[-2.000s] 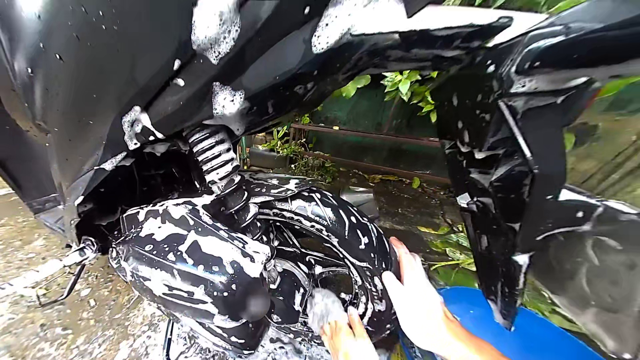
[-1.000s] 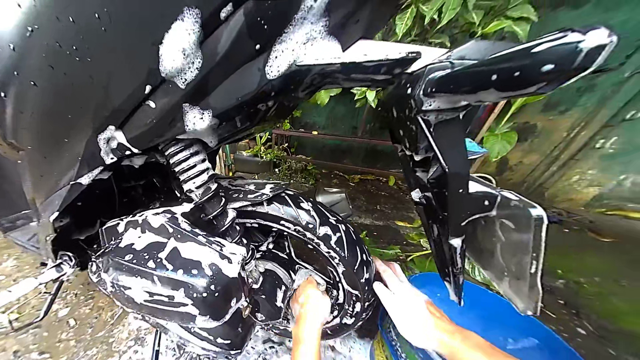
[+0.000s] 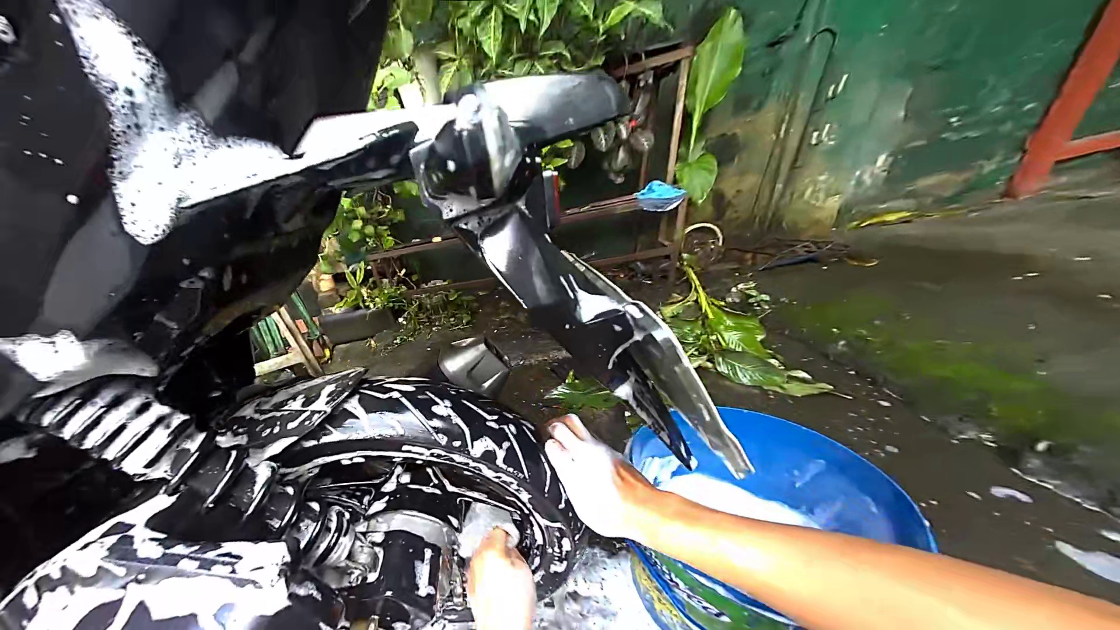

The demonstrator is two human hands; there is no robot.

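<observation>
Foam streaks the black rear tyre (image 3: pixel 437 411) of a motor scooter. My left hand (image 3: pixel 500 573) is at the wheel's inner side, its fingers closed on a whitish, foamy wad (image 3: pixel 486 525), perhaps a cloth or sponge, against the rim. Against the outer tread on the right rests my right hand (image 3: pixel 591 477), fingers bent over the tyre and partly hidden behind it. Left of the wheel are the foamy coil shock absorber (image 3: pixel 149 437) and a black cover (image 3: pixel 166 569) with soap on it. The rear mudguard (image 3: pixel 577 306) slants down above my right hand.
A blue bucket (image 3: pixel 787 464) with suds stands right of the wheel, below my right forearm. Soapy black body panels (image 3: pixel 52 219) fill the upper left. Behind are leafy plants (image 3: pixel 726 337), a rusty metal frame (image 3: pixel 612 210) and a green wall (image 3: pixel 875 105). The concrete ground (image 3: pixel 945 289) looks wet.
The view has shifted toward the tail and bucket. My left hand stays inside the wheel rim, the whitish wad showing again in it. My right hand remains at the tyre's outer edge.
</observation>
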